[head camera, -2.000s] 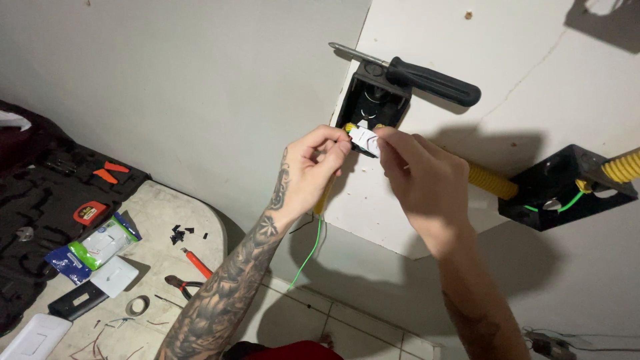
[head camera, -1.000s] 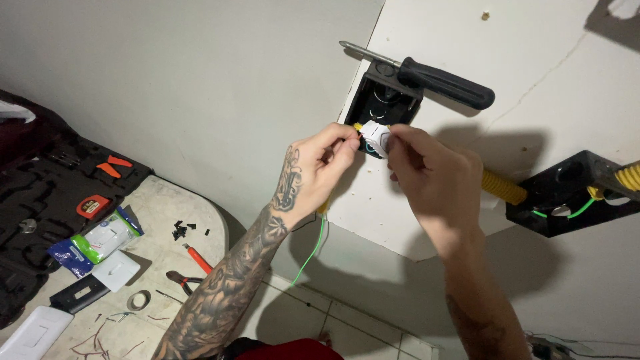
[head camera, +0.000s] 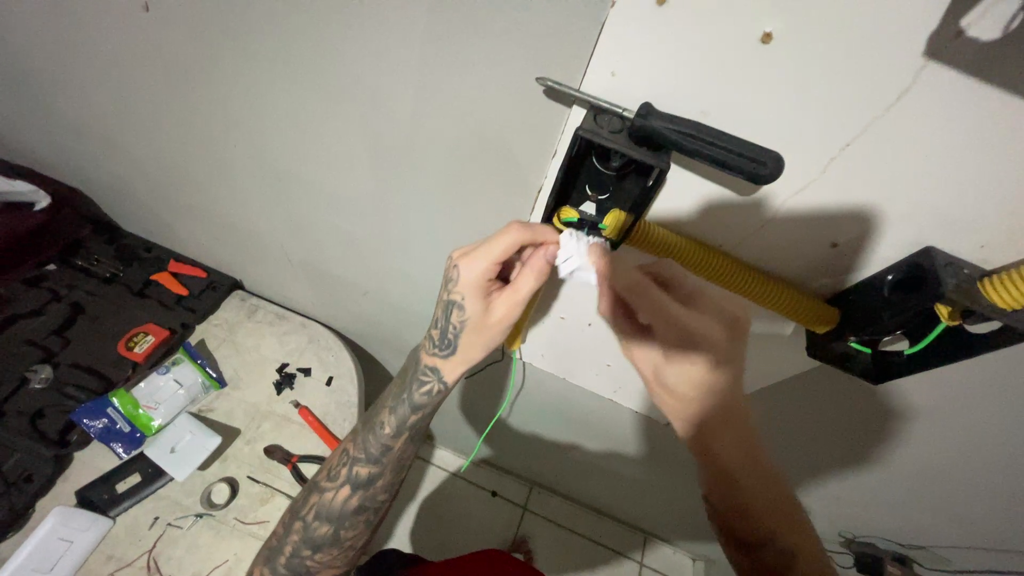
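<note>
My left hand and my right hand pinch a small white piece between their fingertips; it looks like an electrical module, but blur hides its details. It is just below the open end of a black electrical box on the white panel. Two yellow corrugated conduit ends with green wire show inside the box. A screwdriver with a black handle lies across the box's upper edge. From a yellow conduit below my left hand hangs a green wire.
Yellow corrugated conduit runs to a second black box at right. At lower left, a pale table bears cutting pliers, a tape roll, white cover plates and a plastic package, beside a black tool case.
Both hands have moved slightly down from the box with the white piece between them, and the yellow conduit ends inside the box now show more fully.
</note>
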